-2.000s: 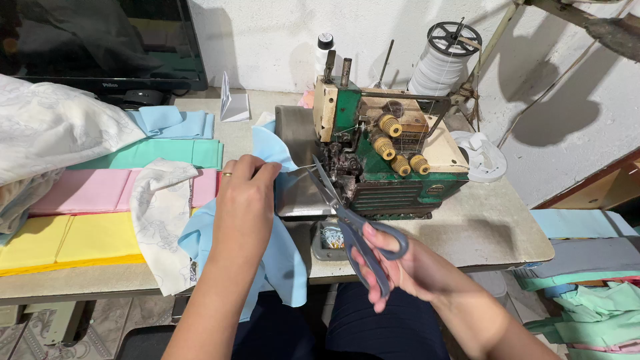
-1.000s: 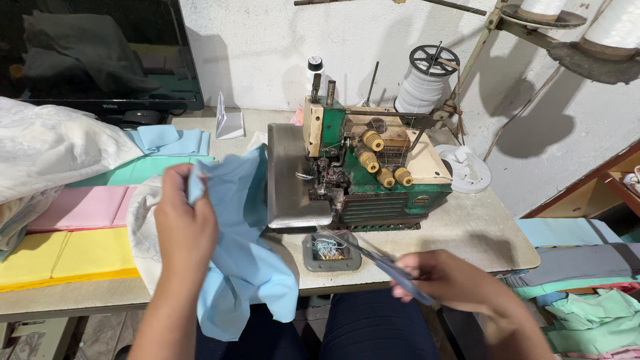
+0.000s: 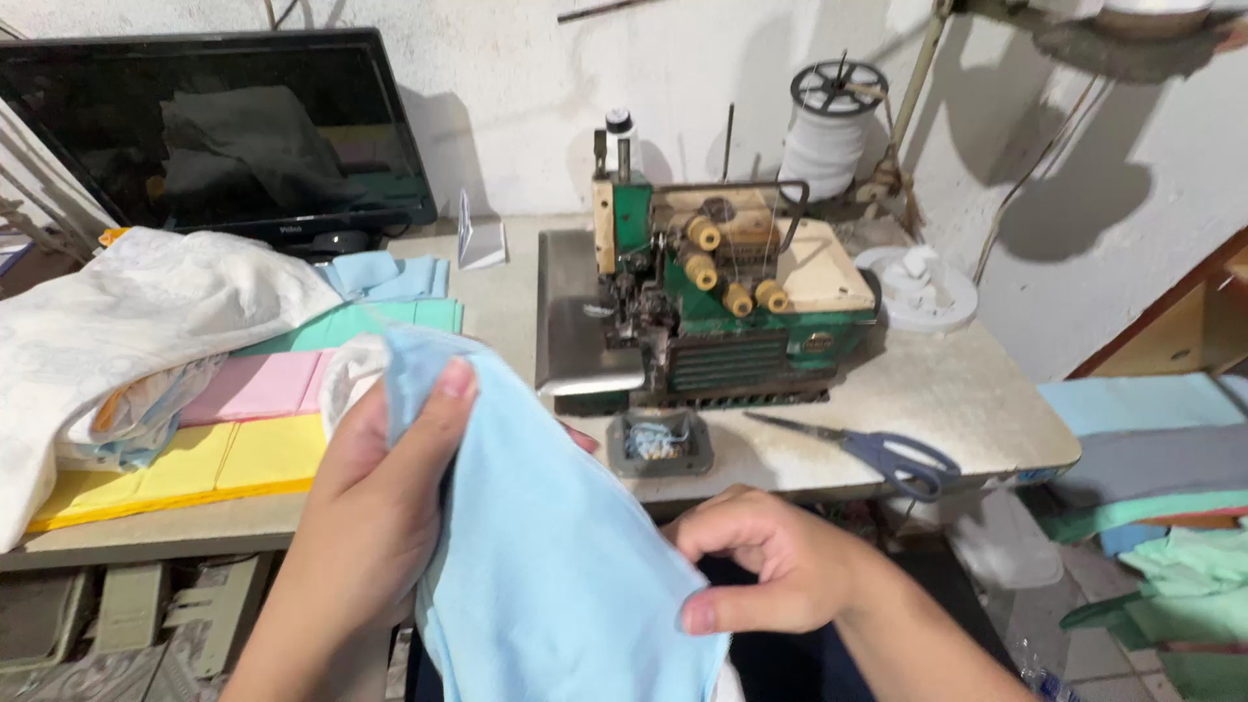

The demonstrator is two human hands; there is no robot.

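Note:
A light blue piece of cloth (image 3: 556, 526) hangs in front of me, over the table's near edge. My left hand (image 3: 400, 468) grips its upper part between thumb and fingers. At its right edge, my right hand (image 3: 770, 565) pinches the cloth between thumb and forefinger. Scissors with dark blue-grey handles (image 3: 882, 458) lie slightly open near the front of the table, right of a small grey tray (image 3: 663, 458) of thread scraps. Behind the tray stands a green overlock sewing machine (image 3: 731, 341) with a metal plate (image 3: 585, 341) on its left.
Folded yellow (image 3: 185, 468), pink (image 3: 253, 385) and green (image 3: 361, 327) cloths lie at left beside a white patterned cloth (image 3: 146, 302). Behind them stands a black monitor (image 3: 224, 136). A white thread spool (image 3: 824, 146) stands behind the machine, a round white lid (image 3: 921, 292) at its right. More folded cloth (image 3: 1150, 439) is at far right.
The scissors were in my right hand and now lie on the table. My right hand has moved onto the blue cloth. My left hand still holds the cloth.

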